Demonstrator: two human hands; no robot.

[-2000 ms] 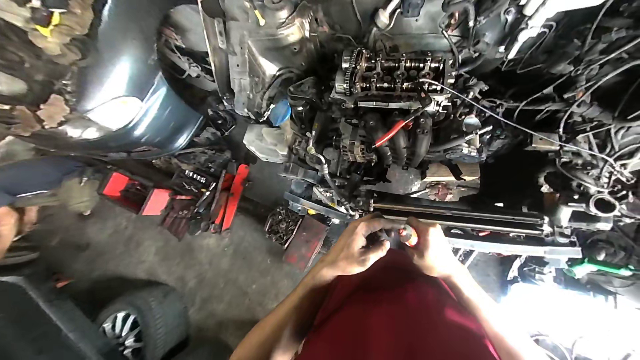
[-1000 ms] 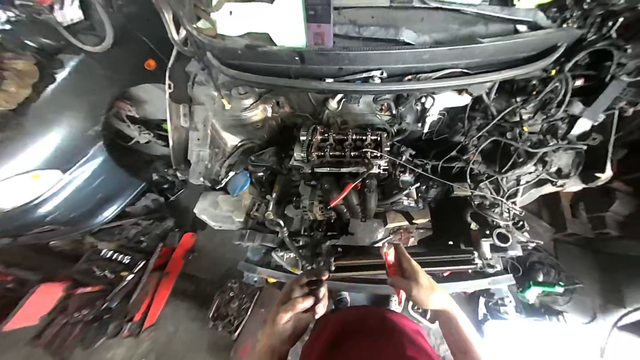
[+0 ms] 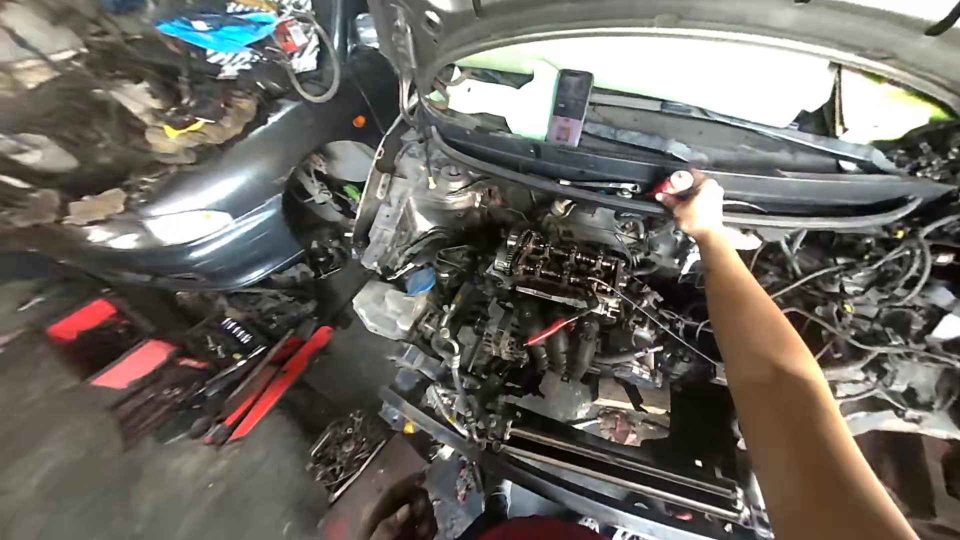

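Note:
My right hand point(image 3: 699, 204) is stretched out to the cowl below the windshield, its fingers around a small red container with a whitish end point(image 3: 679, 182). Just left of it, a metal wrench point(image 3: 600, 186) lies on the cowl. My left hand point(image 3: 401, 510) hangs dark and blurred at the bottom edge, near the front crossmember; whether it holds anything does not show. Between them is the engine, its cylinder head point(image 3: 562, 262) uncovered with the camshafts exposed. A red-handled tool point(image 3: 551, 331) lies across the manifold pipes below the head.
A phone point(image 3: 571, 107) leans upright against the windshield. The radiator's top edge point(image 3: 622, 469) crosses the front. On the floor at left stands an opened red toolbox point(image 3: 277, 386) with tools, beside a dark car fender point(image 3: 225, 210). Loose wiring point(image 3: 862, 322) spreads at right; a tray of small parts point(image 3: 345, 450) sits low.
My right hand has moved from the front of the engine bay up to the cowl with the red container. My left hand has dropped lower. The view has tilted up toward the windshield.

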